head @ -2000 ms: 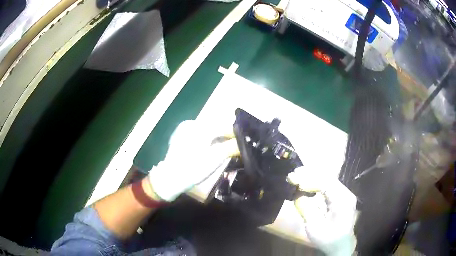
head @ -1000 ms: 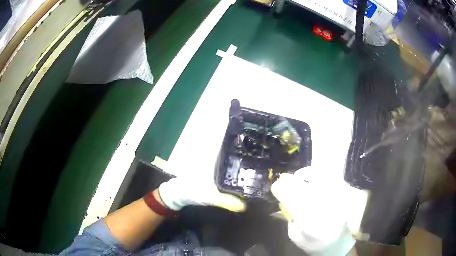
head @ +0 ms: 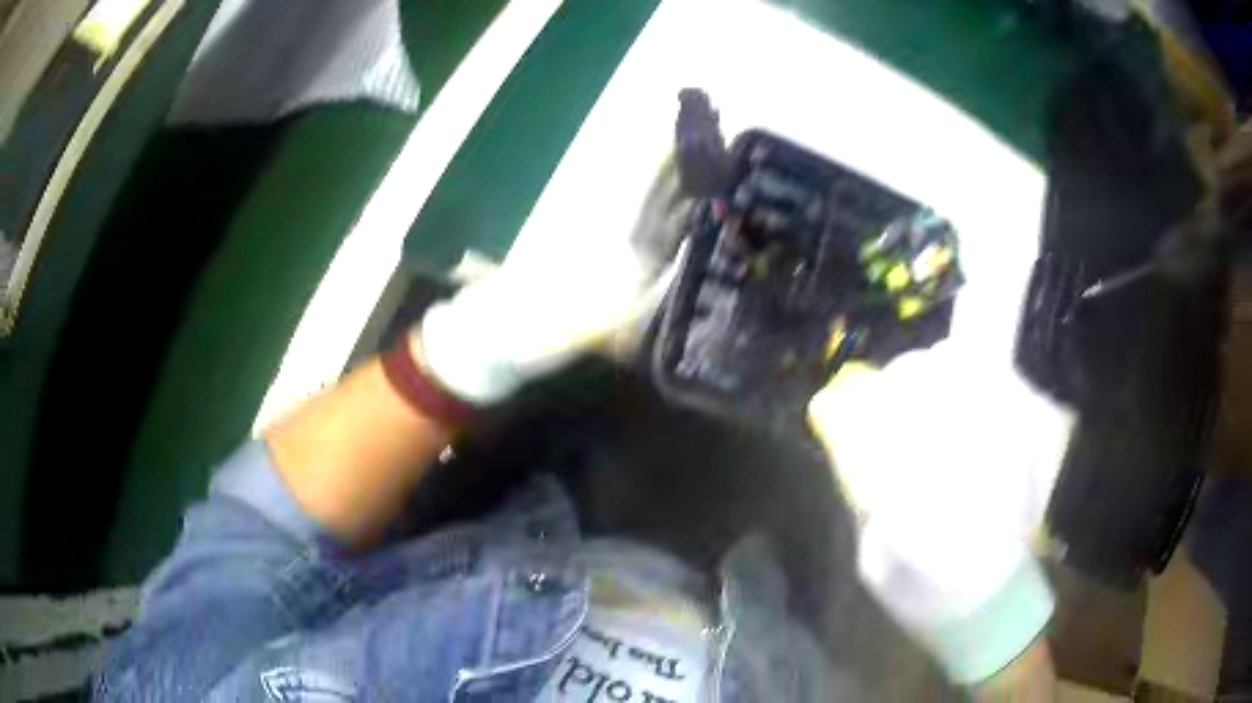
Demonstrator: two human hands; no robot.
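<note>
The black housing shell (head: 769,364) lies tilted on the white sheet, open side up. Yellow-green wires (head: 899,275) and a shiny part are inside at its right. A dark lump-like part (head: 700,144) sticks up at its upper left corner. My gloved left hand (head: 542,316) holds the shell's left side, with blurred fingertips near the dark part. My gloved right hand (head: 941,460) is at the shell's lower right edge, fingertips by a small yellow wire; its grip is unclear.
The white sheet (head: 851,76) lies on the green bench. A pale rail (head: 398,247) separates it from the dark green belt (head: 179,371), with crumpled grey film (head: 295,55) at upper left. A large ribbed black object (head: 1126,412) stands at right.
The view has shifted down, showing more of the clothing. My left hand has moved from the shell's lower edge up its left side. My right hand remains at the lower right.
</note>
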